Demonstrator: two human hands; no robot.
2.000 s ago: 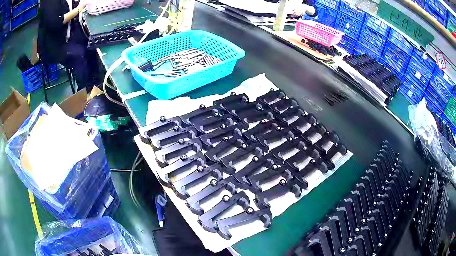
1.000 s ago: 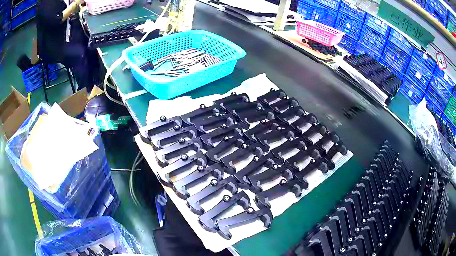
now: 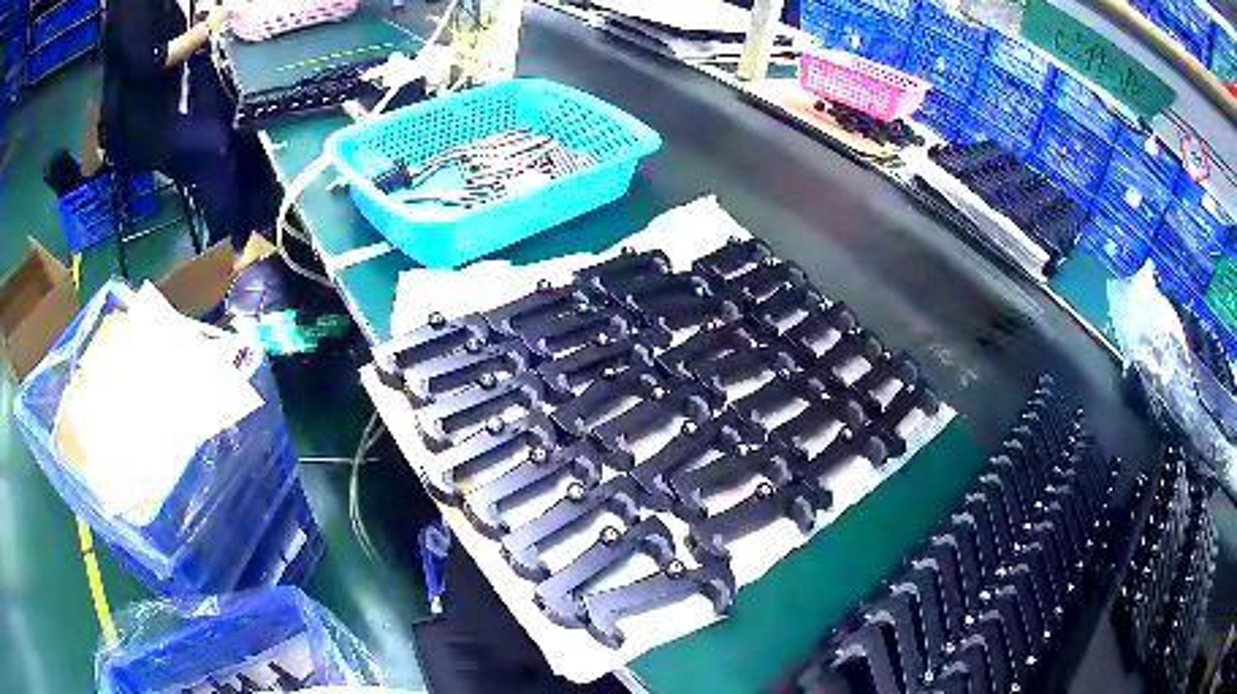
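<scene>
Black arm parts (image 3: 659,571) lie in close slanted rows on a white liner sheet (image 3: 554,648) on the green bench, each with a small bright dot. More black arms with pins (image 3: 997,542) stand in slanted rows at the lower right. A light-blue basket (image 3: 461,239) sits behind the sheet and holds a heap of thin silver metal pins (image 3: 495,170). Neither of my hands is in the picture.
A blue crate (image 3: 224,508) in clear plastic, with white sheets on top, stands left of the bench; another lined crate (image 3: 231,648) is below it. A person (image 3: 183,109) sits at the far left. A dark belt (image 3: 868,224) runs beyond the parts, with a pink basket (image 3: 864,87) past it.
The seated person's arm and body have shifted slightly. Faint markings on the dark belt have moved toward the lower right. The parts and basket keep their arrangement.
</scene>
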